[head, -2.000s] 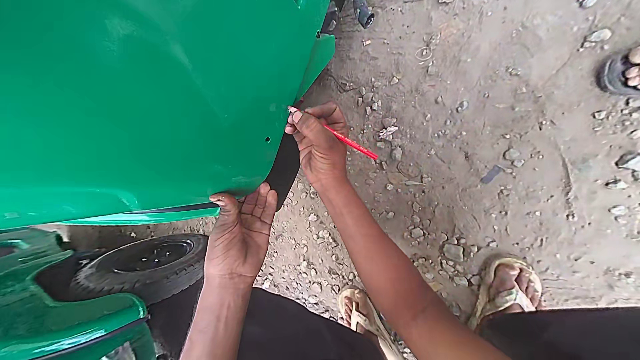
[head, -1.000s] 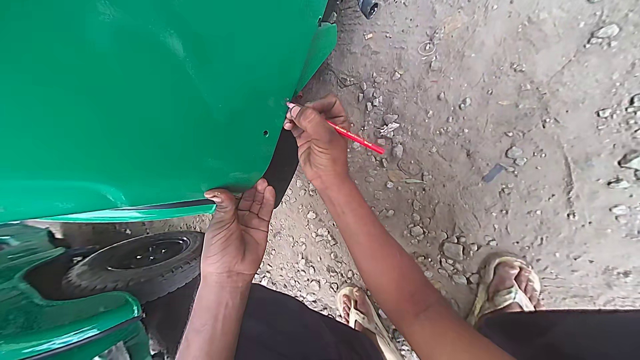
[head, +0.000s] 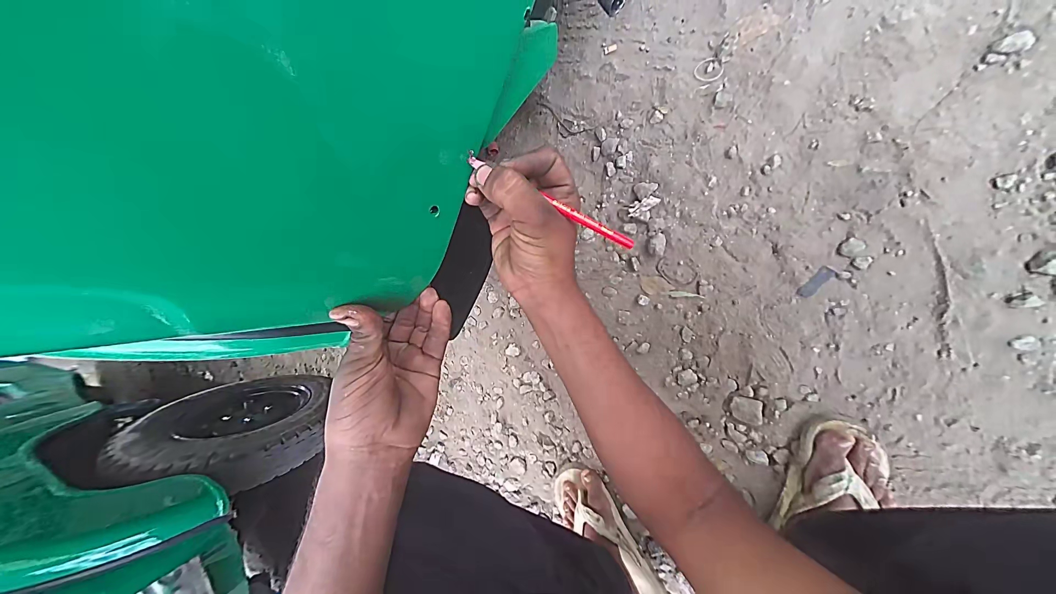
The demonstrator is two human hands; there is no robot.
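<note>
My right hand [head: 528, 219] grips a thin red stick-like tool [head: 590, 221], perhaps a pencil or brush. Its tip meets the edge of a glossy green vehicle body panel [head: 247, 165], by a small mark or hole. Lower down, a small round hole [head: 435, 210] shows in the panel. My left hand [head: 384, 371] rests against the panel's lower corner, thumb at the edge and fingers beside a black flap [head: 462, 264]; it supports or touches the panel and holds no tool.
A black wheel with a tyre [head: 239, 421] lies below the panel, beside another green body part [head: 124, 528]. Stones [head: 747, 410] are scattered over the dirt ground. My sandalled feet [head: 833, 466] stand at the lower right. A grey flat scrap [head: 817, 282] lies on the ground.
</note>
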